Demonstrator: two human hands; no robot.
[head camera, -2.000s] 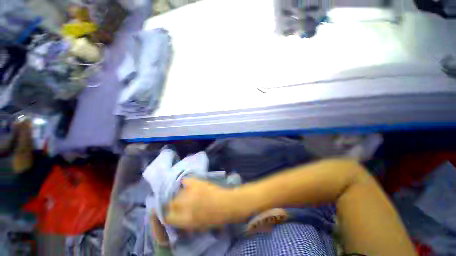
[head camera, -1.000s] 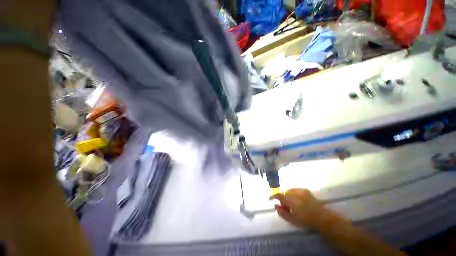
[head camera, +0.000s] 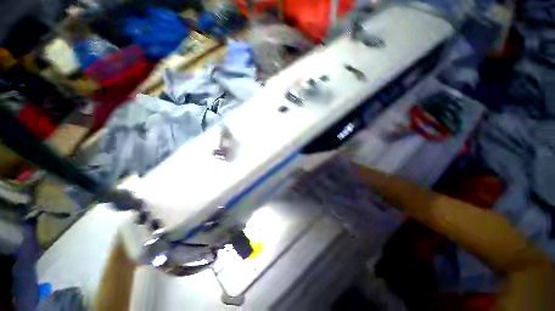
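The white sewing machine head (head camera: 243, 146) runs diagonally across the blurred view, with a blue stripe and a dark lit panel (head camera: 347, 133). Below its needle end are a dark part and a small yellow spot (head camera: 255, 248) over the plate area. My right arm reaches in from the lower right. My right hand (head camera: 360, 173) is a blur beside a purple-grey patch (head camera: 331, 182), perhaps cloth, near the panel; its grip cannot be told. A tan strip at the lower left may be my left forearm; its upper end passes behind the machine head and no left hand shows.
Crumpled grey-blue cloth (head camera: 152, 130) lies behind the machine. Red-handled scissors or snips (head camera: 429, 123) lie on the table at the right. A dark green bar (head camera: 58, 164) crosses the left. Blue and red heaps stand at the back, with more grey cloth at the far right.
The view has swung right and tilted. The large grey cloth raised at the left is gone from there; crumpled cloth now shows behind the machine. My right hand has left the yellow spot.
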